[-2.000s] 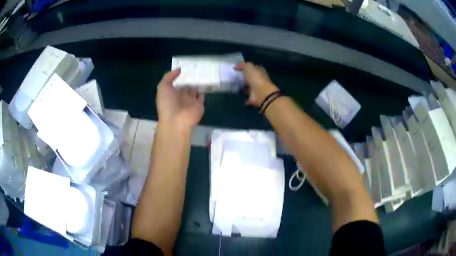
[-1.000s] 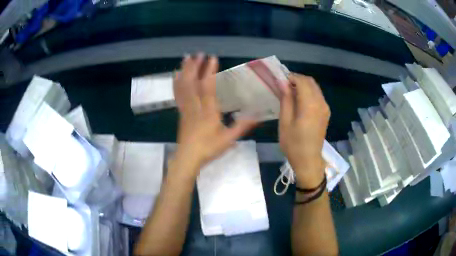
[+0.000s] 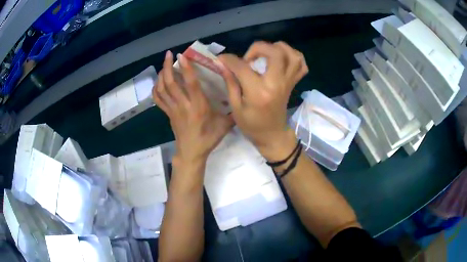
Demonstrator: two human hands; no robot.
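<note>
A white carton sleeve with a red band (image 3: 205,60) is tilted above the belt between both hands. My left hand (image 3: 189,110) holds its left side, fingers raised. My right hand (image 3: 263,94) grips its right side; a small white piece (image 3: 259,65) shows between the fingers, too blurred to name. The inside of the sleeve is hidden. Flat white carton blanks (image 3: 246,187) lie in a pile below the hands. A clear tray with a white device and cable (image 3: 327,128) lies right of my right hand. A half-sleeved pack (image 3: 125,100) lies to the left.
Half-sleeved packs (image 3: 48,179) are piled at the left, with white boxes (image 3: 143,176) beside them. A leaning row of sleeved packs (image 3: 404,77) stands at the right. A grey strip (image 3: 133,53) crosses the dark green belt. Blue bins (image 3: 54,18) show at the upper left.
The view has turned, shifting the scene. The red-banded sleeve is now more steeply tilted, with both hands closer around it. The cable tray, partly covered by my right hand a second ago, now shows.
</note>
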